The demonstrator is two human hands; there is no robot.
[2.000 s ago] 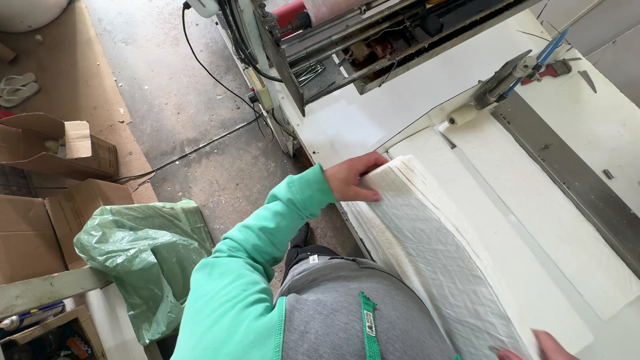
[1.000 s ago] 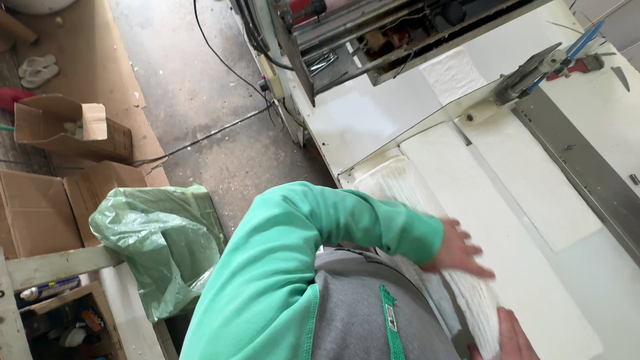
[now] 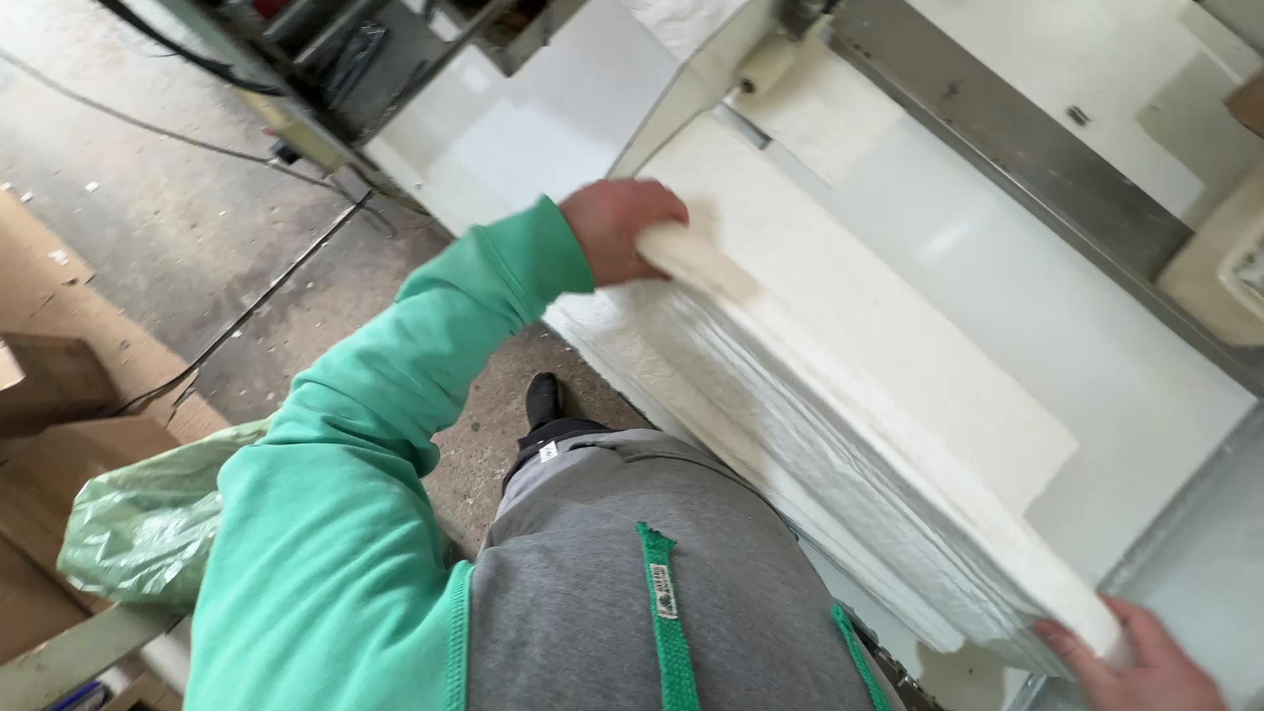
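My left hand (image 3: 624,232) grips the upper left end of a long, folded stack of thin white sheets (image 3: 889,415). At the lower right, my right hand (image 3: 1145,657) holds the stack's other end. The stack stands tilted on its long edge, and its loose layers hang toward my body. Beyond it a flat white pad (image 3: 889,336) lies on the white worktable (image 3: 533,128). Whether the sheets are paper or fabric I cannot tell.
A metal bar (image 3: 1017,148) crosses the table beyond the pad, with a white roller (image 3: 768,67) near its upper end. Machine frame parts (image 3: 365,59) stand at the upper left. A green plastic bag (image 3: 148,523) and cardboard boxes (image 3: 49,385) are at the left.
My left hand, which was near my right hand at the lower end one second ago, is now at the stack's upper left end. The stack is now tilted up on edge. The view has moved closer.
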